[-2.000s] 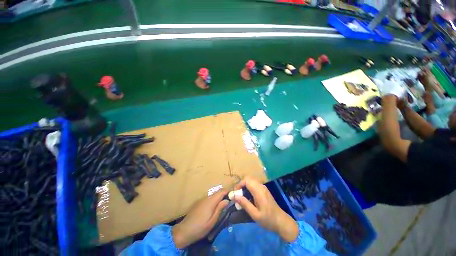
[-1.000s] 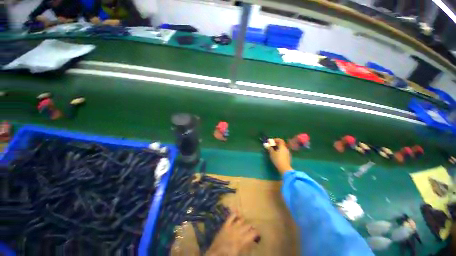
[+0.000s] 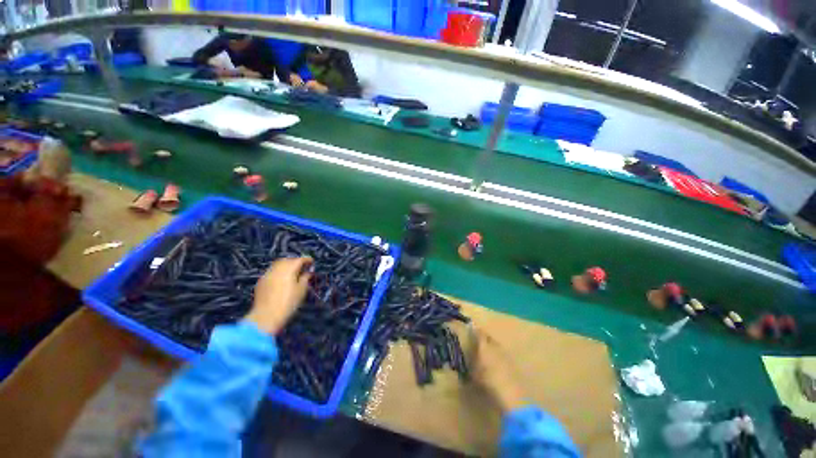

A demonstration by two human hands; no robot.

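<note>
My left hand (image 3: pixel 279 293) reaches over the blue plastic tote (image 3: pixel 336 394), which is full of black limb parts (image 3: pixel 242 286). Its fingertips touch a dark part near the middle, but whether they grip it is unclear. My right hand (image 3: pixel 490 362) is blurred, above the cardboard work mat (image 3: pixel 546 376), at the right edge of a loose heap of black limb parts (image 3: pixel 429 335). What it holds, if anything, is hidden. A joined pair of limb pieces (image 3: pixel 539 275) with pale ends lies on the green belt beyond the mat.
A dark jar (image 3: pixel 416 234) stands at the tote's far right corner. Red-topped figure parts (image 3: pixel 471 245) stand along the conveyor (image 3: pixel 376 197). White tissue (image 3: pixel 643 378) and white bottles (image 3: pixel 685 420) lie right of the mat. A person in dark red (image 3: pixel 36 241) is at left.
The view has swung left. My left hand has moved from the mat into the tote. My right hand has let go of the joined limb pieces on the belt and come back over the mat.
</note>
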